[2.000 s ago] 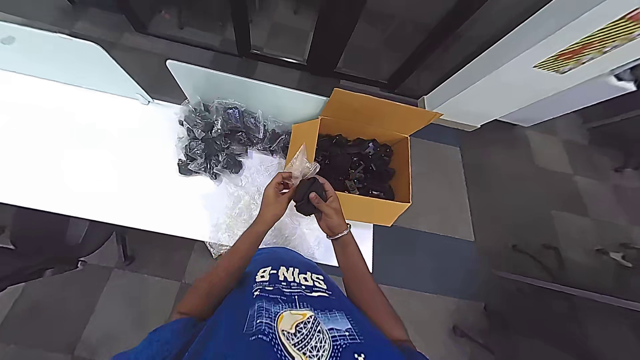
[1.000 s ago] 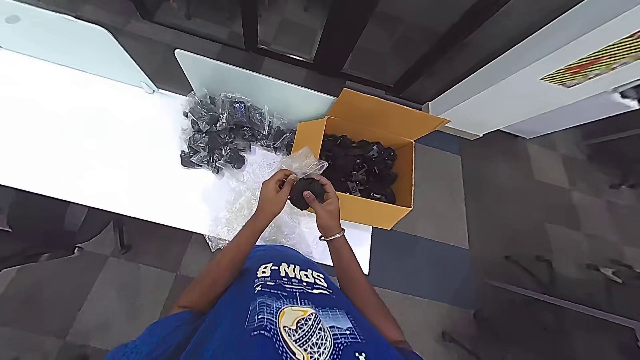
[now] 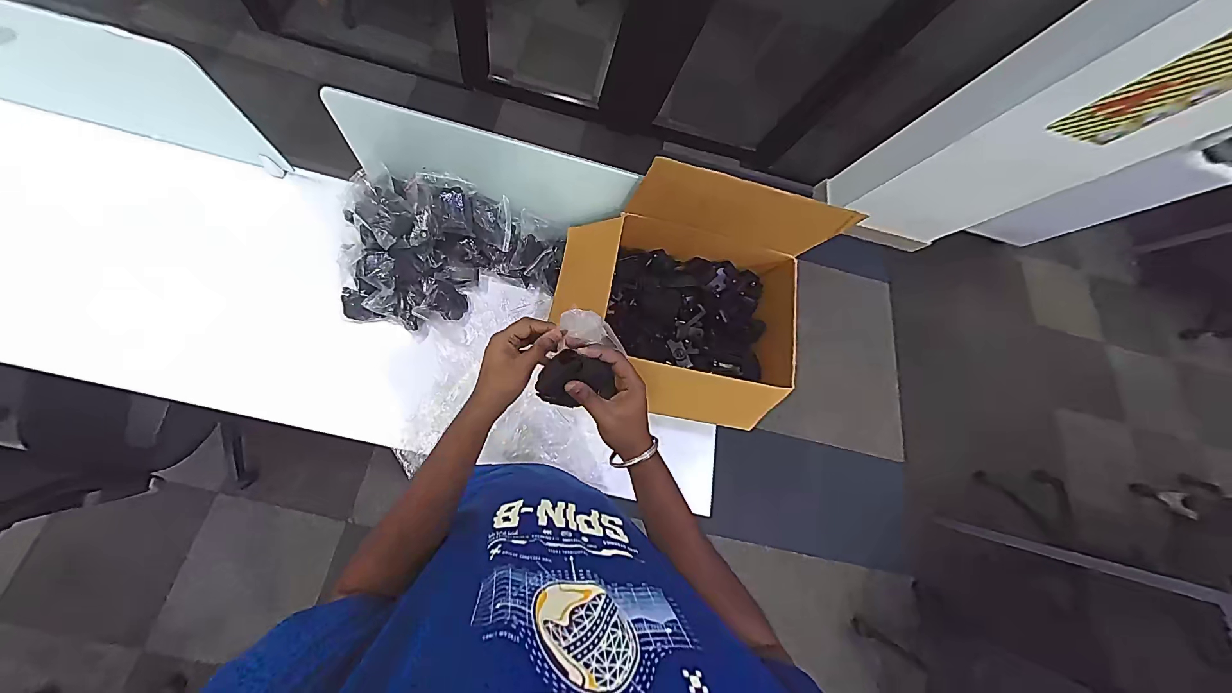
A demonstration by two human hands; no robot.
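A bundled black item (image 3: 575,377), its kind unclear, is between my hands over the table's front edge. My right hand (image 3: 618,397) grips it from the right. My left hand (image 3: 515,361) pinches a clear plastic bag (image 3: 583,329) at the item's upper edge. Just right of my hands, an open cardboard box (image 3: 717,393) holds many loose black items (image 3: 685,313). Behind my left hand lies a pile of black items in clear plastic bags (image 3: 419,245). Crumpled clear plastic (image 3: 539,423) spreads under and around my hands.
The white table (image 3: 192,279) runs off to the left, with frosted divider panels (image 3: 472,159) along its back edge. A dark chair (image 3: 106,433) stands at the front left. The box's raised flap (image 3: 736,207) leans back toward a dark-framed glass wall.
The clear bag, upright above the item at first, then spread to the right, now sits bunched between my fingers. Both hands have stayed at the box's left side.
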